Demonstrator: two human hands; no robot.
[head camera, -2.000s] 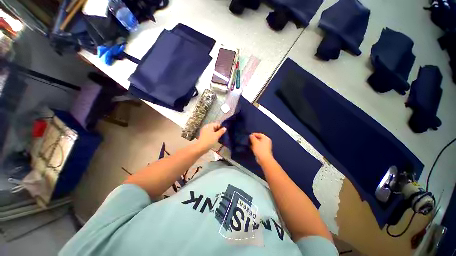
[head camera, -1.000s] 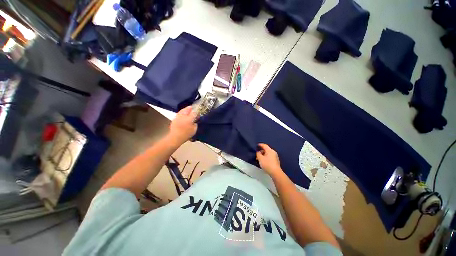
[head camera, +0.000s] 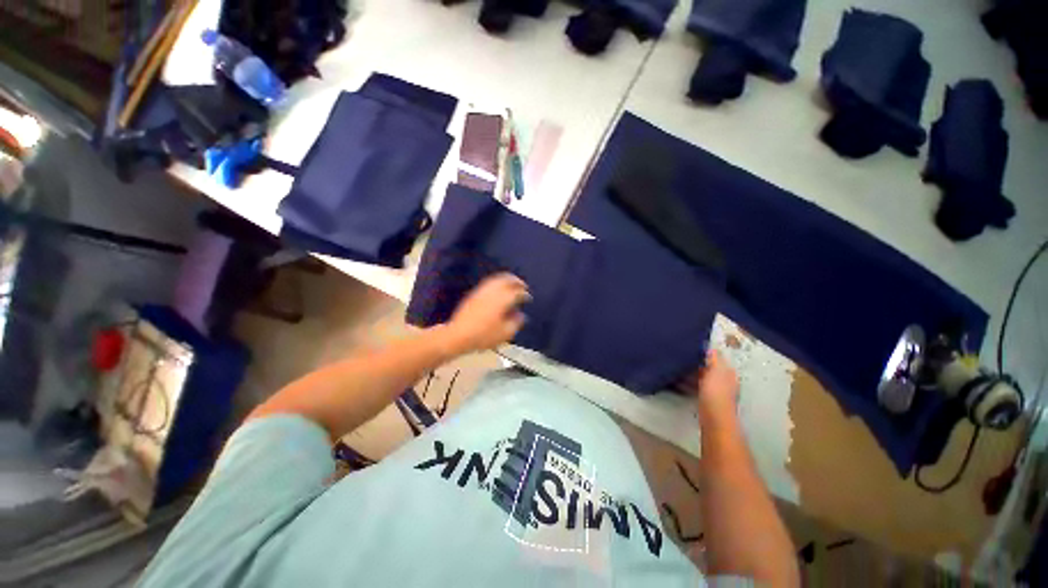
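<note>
A navy fabric panel (head camera: 626, 304) lies spread along the near table edge in front of me, with a fold or layer edge across its middle. My left hand (head camera: 494, 310) is over its left part, slightly blurred, fingers bent and a little apart, with no cloth seen pinched. My right hand (head camera: 718, 379) holds the panel's right end, its fingertips partly hidden at the cloth. A longer navy lay (head camera: 793, 299) with a darker piece (head camera: 661, 201) on it lies just beyond.
Stacked navy panels (head camera: 368, 172) lie at the left, beside a brown-red box (head camera: 480, 149) and pens (head camera: 514, 167). Dark bundles (head camera: 876, 80) line the far side. An electric cutter (head camera: 948, 385) stands at the right, its cord behind it. Brown paper (head camera: 845, 459) covers the near right.
The panel has been spread flatter and further right, now covering the taped weight. My right hand has moved right with its end; my left hand has come off the left edge and moved inward.
</note>
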